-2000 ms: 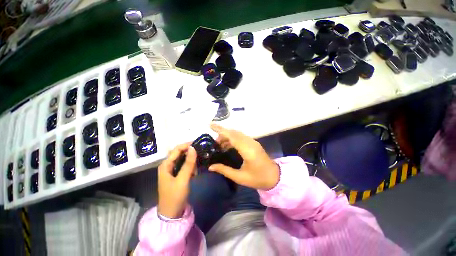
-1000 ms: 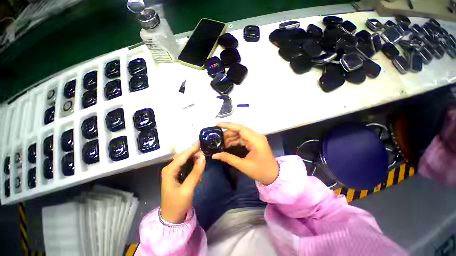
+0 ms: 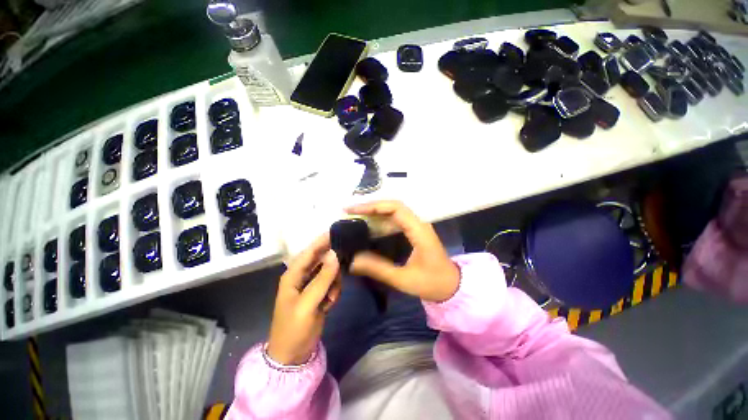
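Note:
A small black rounded-square unit [image 3: 350, 237] is held up between my two hands, just off the bench's front edge. My left hand [image 3: 307, 297] pinches its left side with thumb and fingers. My right hand [image 3: 408, 256] holds its right side, fingers behind the upper edge and thumb at the lower right. The side facing me looks dark and even, with no ring visible. The white blister tray [image 3: 164, 190] lies to the left, with shiny black units in many pockets.
A solvent bottle [image 3: 257, 67] and smartphone [image 3: 330, 74] stand or lie at the back. Loose black units [image 3: 540, 129] are piled to the right, silver-edged units [image 3: 636, 57] beyond. Below are a blue stool [image 3: 579, 253] and stacked white trays [image 3: 156, 367]. A pink sleeve [image 3: 722, 238] shows far right.
The unit between my hands showed a glossy face with a round centre earlier; now a dull dark side faces me. Both hands stay near the same place.

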